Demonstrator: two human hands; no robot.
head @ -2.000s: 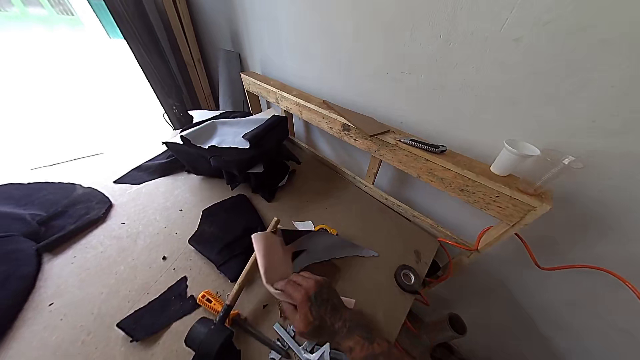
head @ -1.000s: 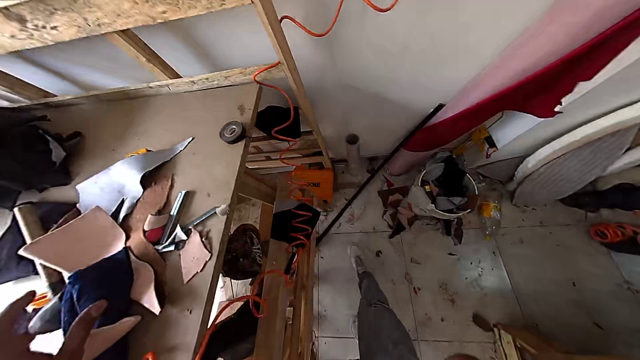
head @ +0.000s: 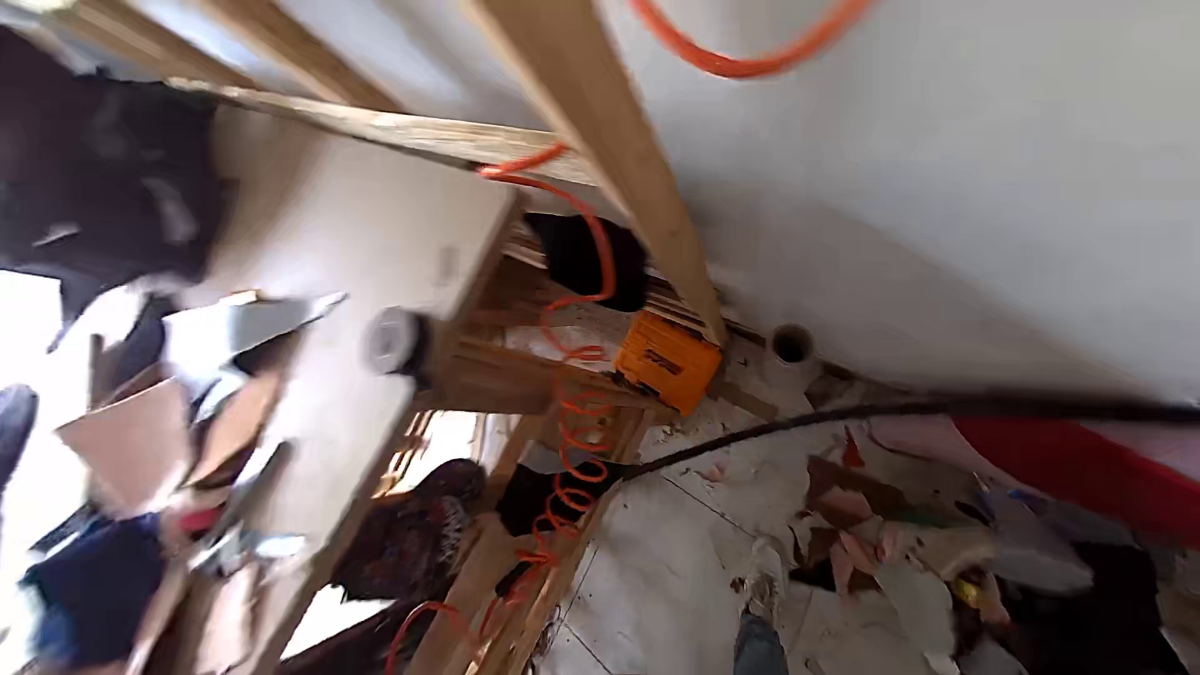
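Observation:
Neither of my hands shows in the head view now. On the workbench [head: 375, 225] at the left lies a heap of scraps: a tan-pink piece [head: 131, 445], a grey-white piece [head: 225, 337] and dark blue cloth [head: 98, 581]. Metal tools, blurred, lie beside the heap. A roll of tape [head: 396, 340] sits at the bench edge. Black fabric [head: 103, 169] covers the far left corner.
A coiled orange air hose [head: 572, 450] hangs beside the bench, near an orange box [head: 667, 361]. Fabric scraps [head: 928, 581] litter the tiled floor at the right. A wooden post [head: 619, 159] and a dark bar [head: 844, 412] stand out near the wall.
The view has swung from the bench towards the floor at the right. A hand that was at the scraps on the bench is out of view now.

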